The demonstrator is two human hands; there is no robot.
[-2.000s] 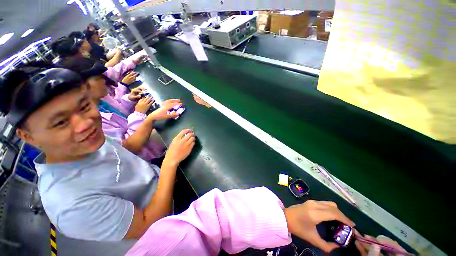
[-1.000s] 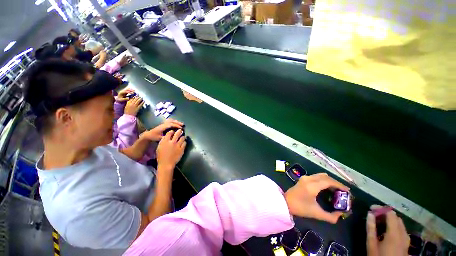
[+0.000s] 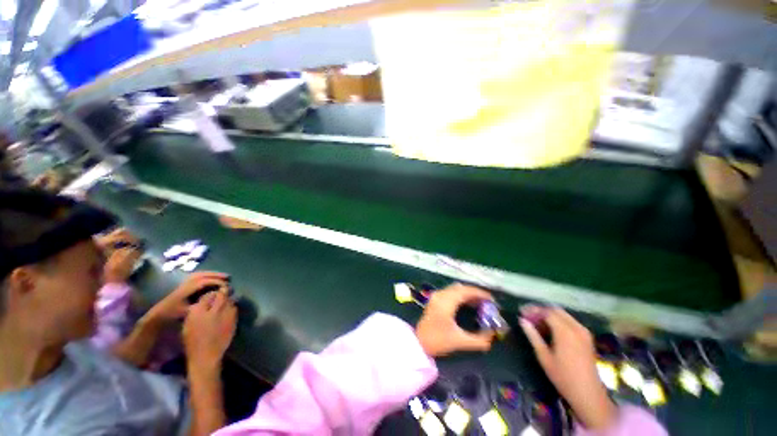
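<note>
The whole view is blurred. My left hand (image 3: pixel 450 325) pinches a smartwatch unit (image 3: pixel 491 317) by its edges, its screen glowing pale violet. My right hand (image 3: pixel 566 347) is just right of it, apart from the unit, with a small pink-red thing (image 3: pixel 537 316) at its fingertips, too blurred to name. Another watch with a pale square (image 3: pixel 402 292) lies behind my left hand, partly hidden. Several dark watches with pale squares (image 3: pixel 457 417) lie in front of my hands, and another row (image 3: pixel 653 390) lies to the right.
A pale metal strip (image 3: pixel 358 243) separates the bench from the green conveyor belt (image 3: pixel 511 230). A thin stick (image 3: pixel 456 267) lies on the strip. A yellow sheet (image 3: pixel 498 94) hangs above the belt. A person in a grey-blue shirt (image 3: pixel 85 387) works close on the left; white pieces (image 3: pixel 184 255) lie beyond.
The view has swung right, bringing the right-hand row of watches in. My right hand, lower and farther from the held watch a second ago, is now closer beside it. My left hand still holds the watch.
</note>
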